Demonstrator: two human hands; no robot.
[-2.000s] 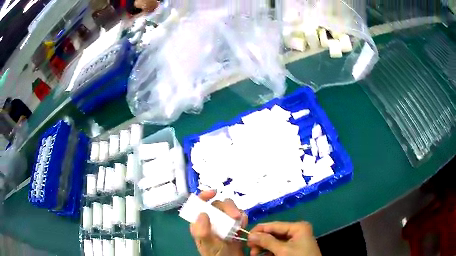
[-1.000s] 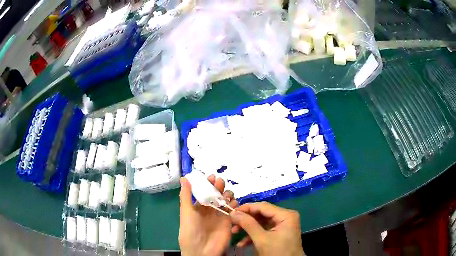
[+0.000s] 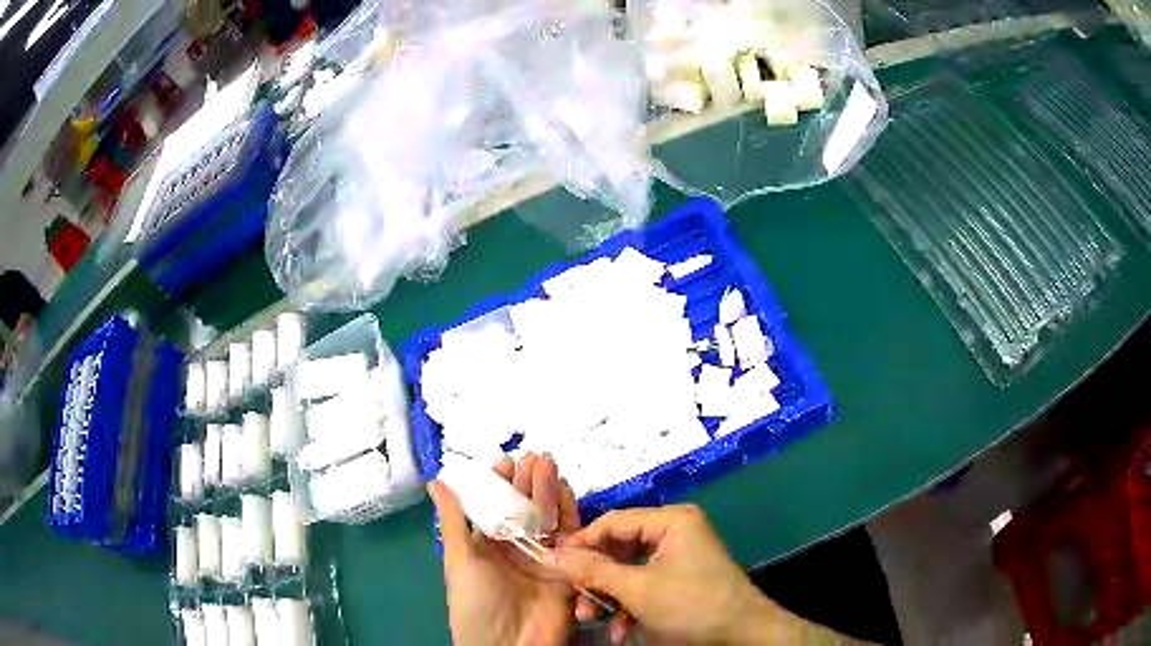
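My left hand (image 3: 511,587) holds a white housing (image 3: 490,496) in its palm and fingers, tilted, with its end towards my right hand. My right hand (image 3: 656,568) grips thin metal tweezers (image 3: 528,545) whose tips are at the housing's lower end. Whether the tips hold a piece cannot be seen. Just beyond the hands, a blue tray (image 3: 808,401) holds a heap of small white pieces (image 3: 568,366).
A clear box (image 3: 407,473) of housings and a filled blister tray (image 3: 253,570) are at left, with slotted blue racks (image 3: 133,448). A crumpled plastic bag (image 3: 467,139) and cream blocks (image 3: 785,99) lie behind. Empty blister trays (image 3: 997,240) and a red stool (image 3: 1073,555) are at right.
The view has shifted and tilted. My left hand has opened from a tighter grasp to a more palm-up hold of the housing. The tweezers stay at its lower end.
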